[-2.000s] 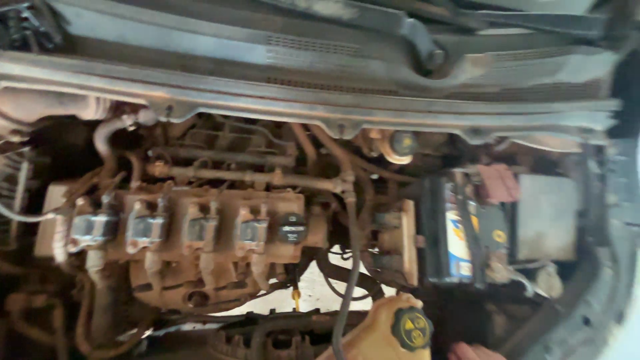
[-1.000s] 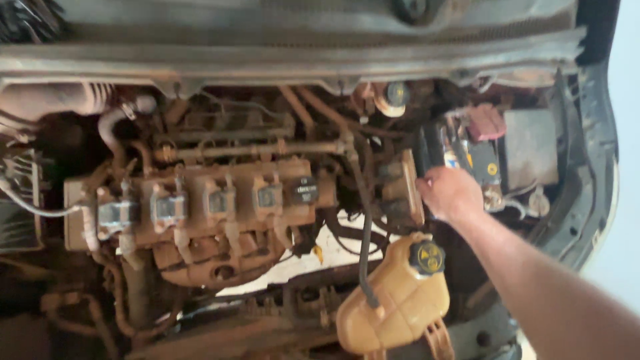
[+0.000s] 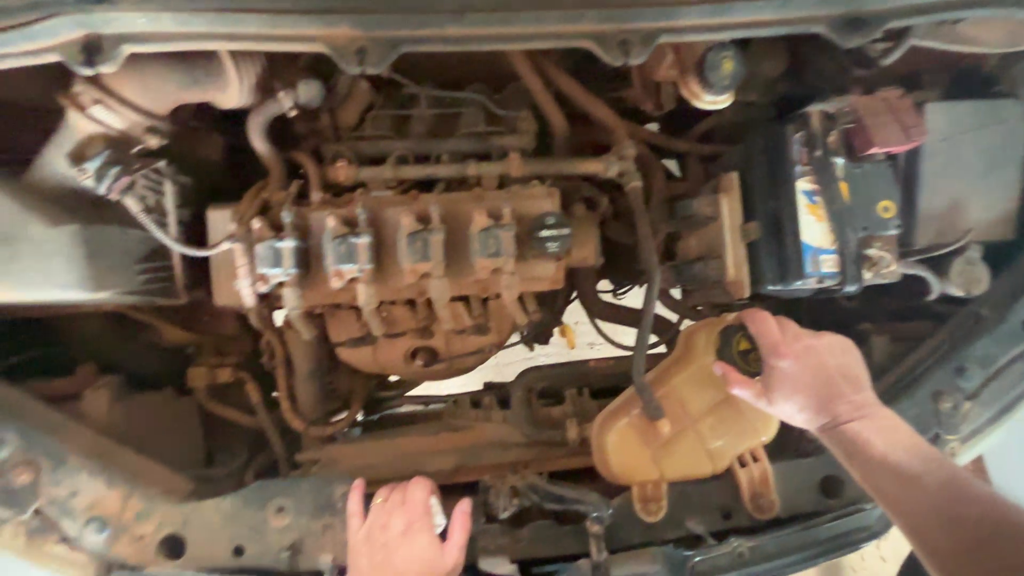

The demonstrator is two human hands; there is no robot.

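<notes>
My right hand (image 3: 808, 372) has its thumb and fingers around the black cap (image 3: 741, 349) of a yellowed plastic coolant reservoir (image 3: 680, 424). A dark hose (image 3: 646, 320) runs down into the reservoir's top, and two mounting tabs stick out at its lower edge. At the bottom centre, my left hand (image 3: 406, 528) rests on the front crossmember (image 3: 296, 520) of the engine bay, fingers spread. Something small and pale shows between its fingers; whether the hand grips it is unclear.
The dusty engine (image 3: 384, 264) with its black oil filler cap (image 3: 550, 234) fills the middle. A car battery (image 3: 824, 208) sits at right, near another reservoir with a black cap (image 3: 722, 68). An air duct (image 3: 184, 80) is at upper left.
My right hand has moved from beside the battery down to the reservoir cap. My left hand has come into view at the bottom. The view has moved closer.
</notes>
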